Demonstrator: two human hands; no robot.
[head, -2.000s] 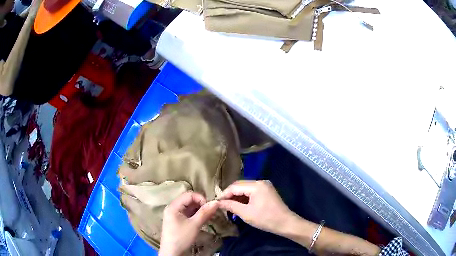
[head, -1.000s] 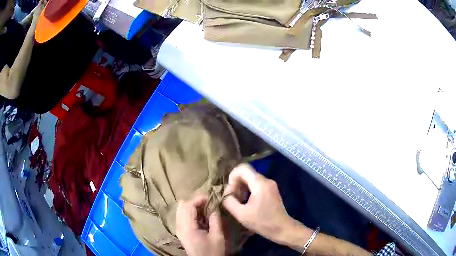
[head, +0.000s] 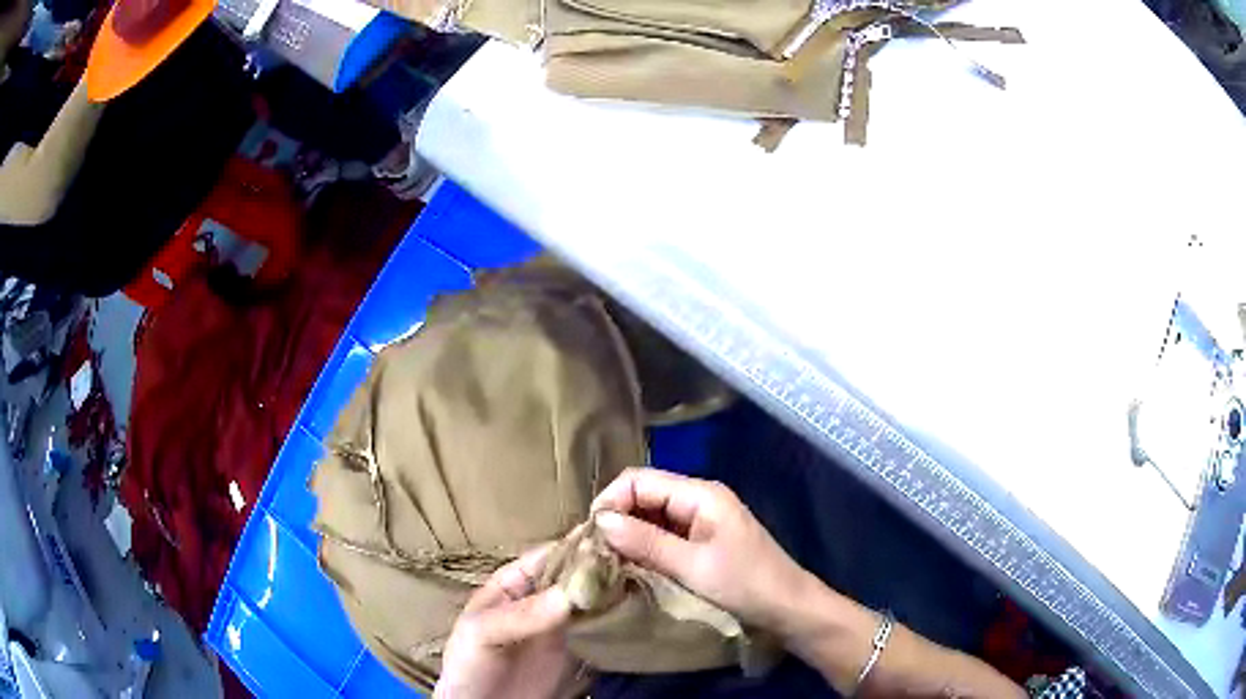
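Observation:
A khaki-brown heap of pieces point(head: 499, 396) lies on a blue plastic surface point(head: 308, 464) below the table edge. At its lower right a bunched khaki pocket piece point(head: 683, 621) is held between both hands. My left hand point(head: 513, 635) pinches its bunched part from the left; the hand is cut off by the lower edge. My right hand point(head: 704, 546), with a bracelet at the wrist, pinches the cloth's upper edge with thumb and finger. Part of the piece hangs under the right hand. The zipper on it cannot be made out.
A white table point(head: 820, 232) has a printed ruler point(head: 820, 410) along its front edge. A stack of khaki pieces point(head: 697, 68) with zipper tails lies at its back. A slim grey-lilac object point(head: 1202, 546) is at the right. A person in black point(head: 137, 164) is at upper left, beside red cloth point(head: 219, 396).
The held piece is now bunched between my fingers, with a flap spread under my right hand. Both hands have shifted slightly, and the folds on the heap differ.

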